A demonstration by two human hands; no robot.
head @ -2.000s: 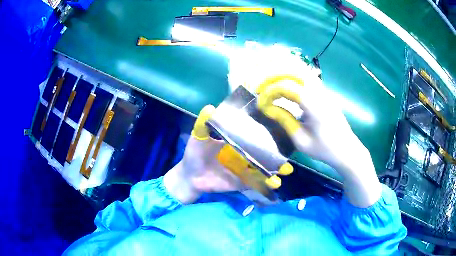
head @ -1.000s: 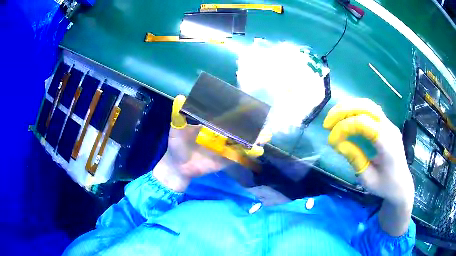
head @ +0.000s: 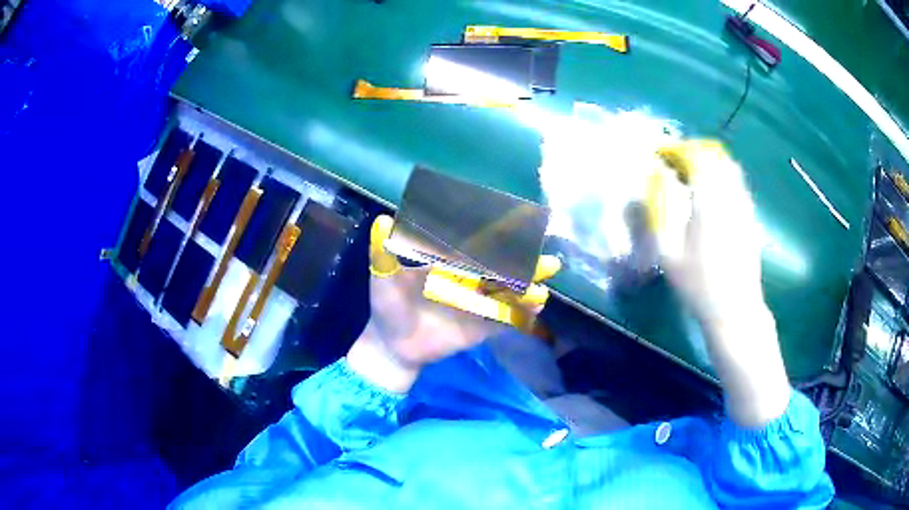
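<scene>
My left hand (head: 399, 314), with yellow finger cots, holds a dark glossy display module (head: 468, 224) by its edges in front of my chest, just off the bench edge. An orange flex cable (head: 473, 297) hangs along the module's lower edge, over the fingers. My right hand (head: 693, 214) is blurred and over the bright white glaring patch (head: 598, 179) on the bench. Its yellow-covered fingertips are washed out, so I cannot tell whether they hold anything.
A panel tray (head: 257, 344) with dark panels and orange strips is at left. Another module (head: 488, 70) with orange flex cables lies at the back of the green bench (head: 339, 60). A thin pale tool (head: 819, 193), a dark red piece (head: 755, 42) and a blister tray (head: 882, 329) are at right.
My right hand has moved left and up from the bench's right side to the bright patch. The module in my left hand is tilted a little differently. The whole view has shifted.
</scene>
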